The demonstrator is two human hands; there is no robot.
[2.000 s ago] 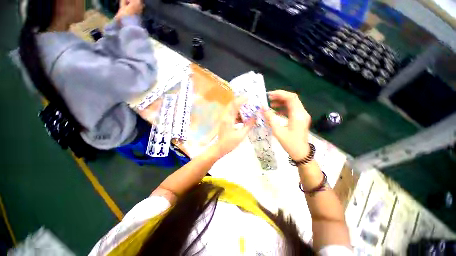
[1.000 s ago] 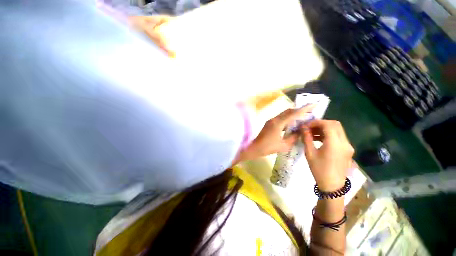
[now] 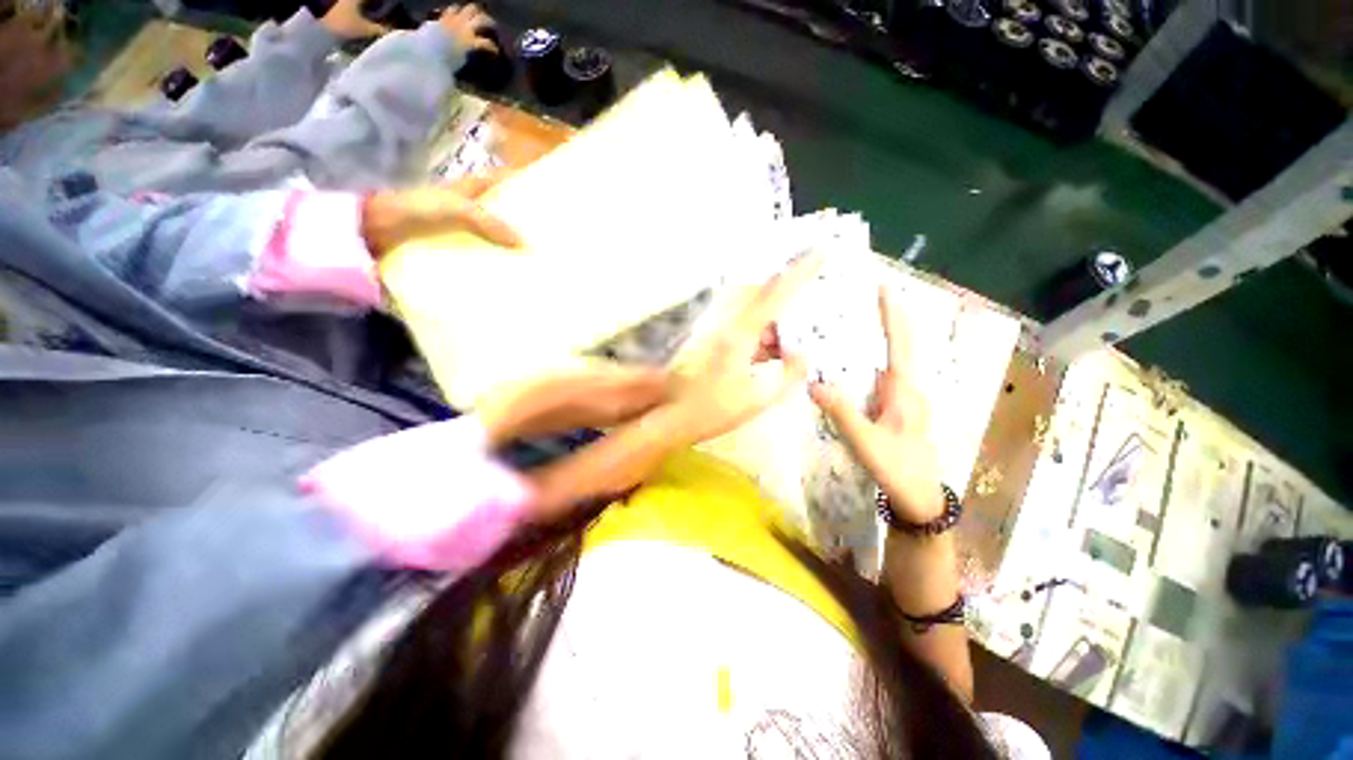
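Observation:
A whitish sticker sheet with small dark marks is between my hands above the bench. My left hand holds it from its left side, with blurred fingers. My right hand is at its right, thumb and fingers apart; no part or sticker shows in it. Whether its fingertips touch the sheet is unclear. Another person's hand holds a stack of pale yellow sheets to the left. That person's other hand is over my left forearm and partly hides it.
A person in a blue jacket with pink cuffs leans in from the left. Black cylinders stand near the belt at top left, by the white metal post and at far right. Printed paper covers the right bench.
The blue-jacketed person, absent two seconds ago, leaned in; their yellow sheets now show lower, with a second hand over my forearm. My right fingers, bent near the sheet before, are now spread.

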